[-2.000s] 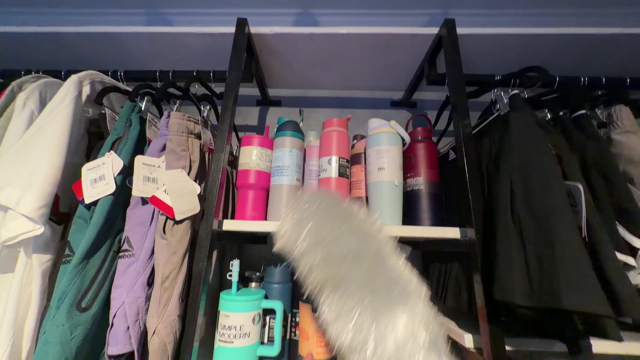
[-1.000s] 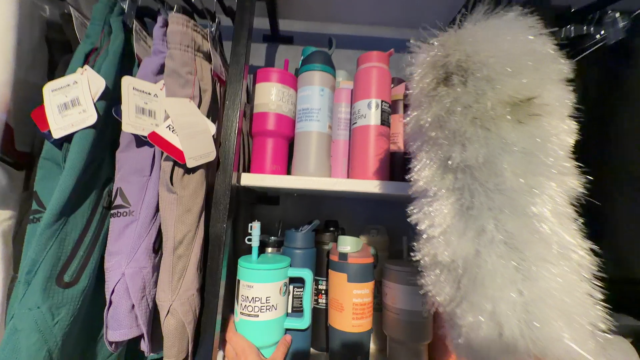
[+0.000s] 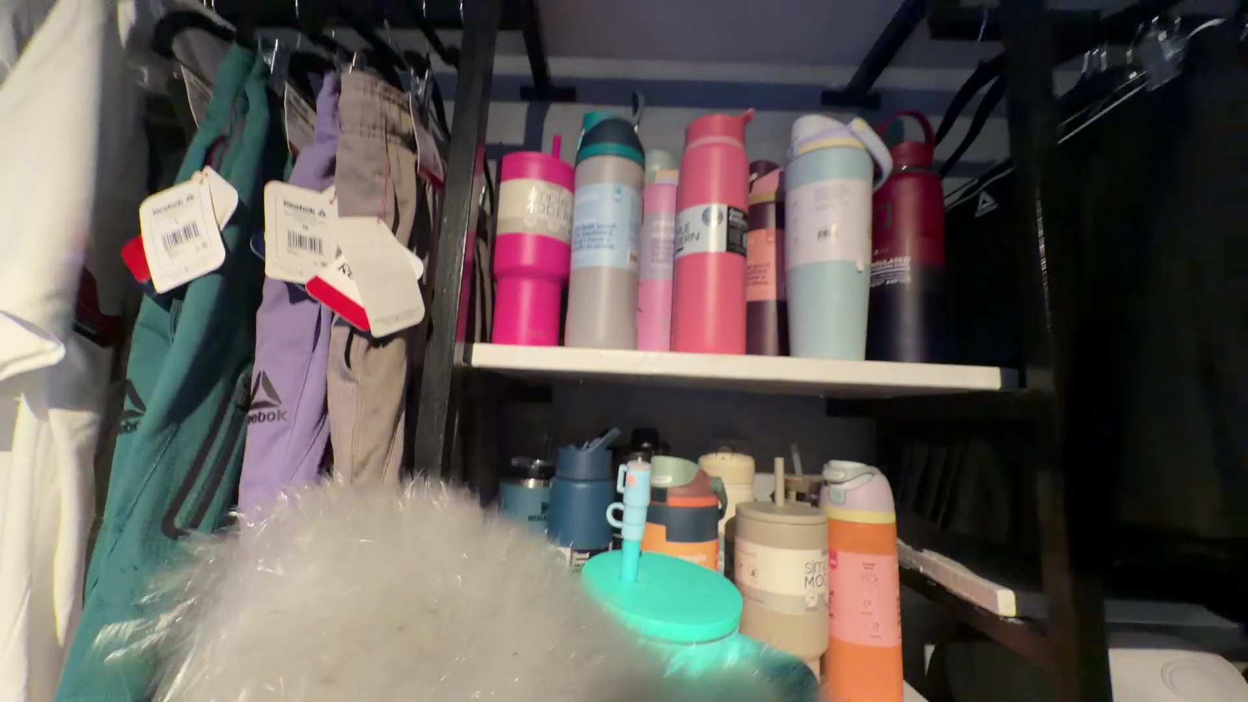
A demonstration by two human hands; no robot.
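Note:
A fluffy whitish duster (image 3: 390,604) fills the lower left and middle of the view, its handle out of sight. Close behind its right edge is a turquoise tumbler (image 3: 673,595) with a straw, tilted and nearer than the bottles of the lower shelf; its lower part is covered. Neither of my hands shows, so what holds the duster and the tumbler is hidden. Behind them stand a beige tumbler (image 3: 780,575), an orange bottle (image 3: 863,585) with a lilac lid and a blue bottle (image 3: 581,497).
The white upper shelf (image 3: 731,369) bears a magenta tumbler (image 3: 533,249), a coral-pink bottle (image 3: 712,234), a light blue bottle (image 3: 829,244) and others. Purple pants (image 3: 292,390) and teal pants (image 3: 185,390) hang at left. A black metal upright (image 3: 1048,292) and dark garments are at right.
The duster has moved from the right side to the lower left. The turquoise tumbler, touched by fingers at its base a second ago, is now nearer and tilted. The view has shifted.

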